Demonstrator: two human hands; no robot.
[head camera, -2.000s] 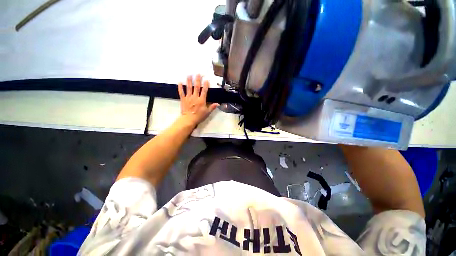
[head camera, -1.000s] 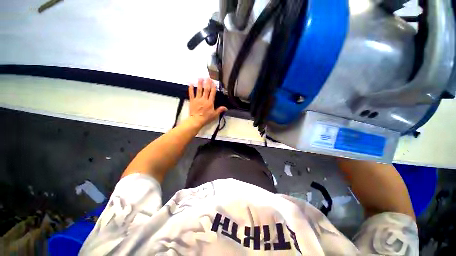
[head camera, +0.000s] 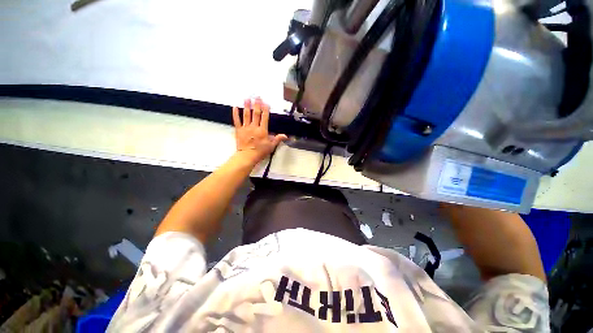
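The large blue and silver cutting machine (head camera: 455, 84) fills the upper right, with black cable looped on it. Its blade and most of its foot are hidden. The dark fabric lay (head camera: 143, 101) runs along the table edge, with white paper (head camera: 162, 52) behind it. My left hand (head camera: 252, 132) lies flat on the lay just left of the machine, fingers a little apart, gripping nothing. Thin black offcuts (head camera: 323, 164) hang over the table edge near it. My right forearm goes under the machine; my right hand is hidden behind the machine.
The cream table edge (head camera: 117, 136) runs across the view in front of me. A long brown stick (head camera: 81, 4) lies on the paper at the top left. Blue bins (head camera: 551, 227) stand on the floor at right and lower left. White and black scraps (head camera: 127, 251) litter the dark floor.
Against one second ago, the machine has shifted right in view and my left hand slightly left. The hanging black offcuts, bunched by the machine two seconds ago, now hang as separate strips over the edge.
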